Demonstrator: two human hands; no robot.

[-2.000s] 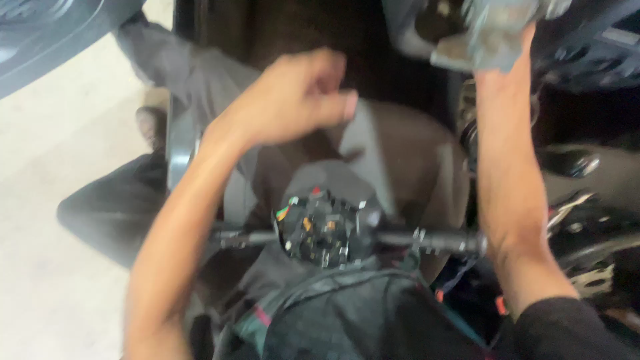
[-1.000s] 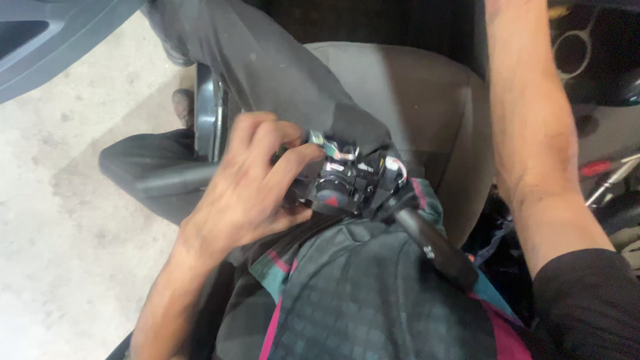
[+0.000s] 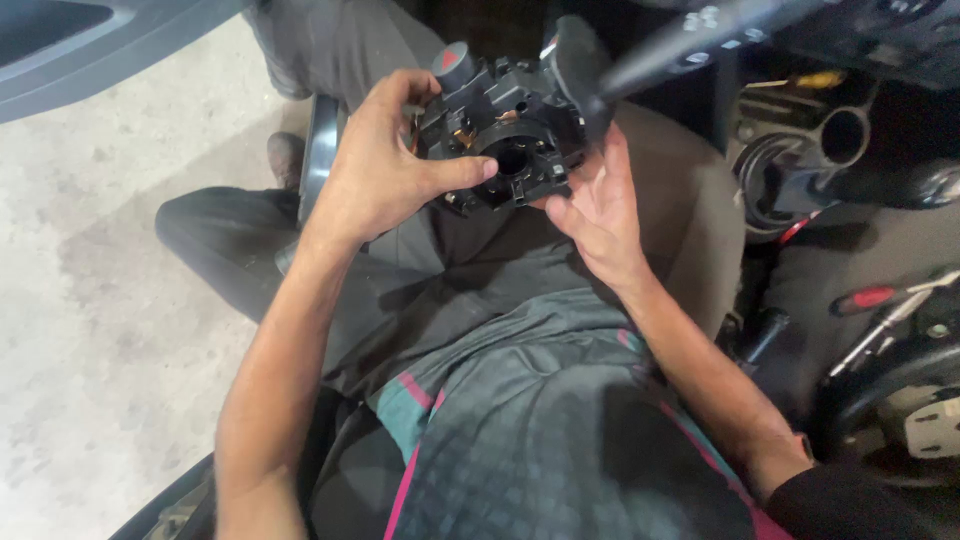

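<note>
A black steering-column switch assembly (image 3: 517,135) is held up between both hands above my lap. It has a round hole at its centre, a hazard button with a red triangle (image 3: 451,63) at its upper left and a stalk with white markings (image 3: 697,45) reaching to the upper right. My left hand (image 3: 397,150) grips its left side, the thumb lying across the front near the hole. Around its lower right side my right hand (image 3: 604,206) is curled, palm up, partly hidden behind the part.
Below my arms is the car seat (image 3: 675,195). On the right lie a red-handled screwdriver (image 3: 866,298), a yellow-handled tool (image 3: 821,79) and a long metal tool (image 3: 874,341). The car door panel (image 3: 112,45) is at upper left, over the concrete floor (image 3: 97,285).
The switch assembly has risen from my lap, where it lay in the earlier frames. My right hand has come down from the upper right and now holds it together with my left.
</note>
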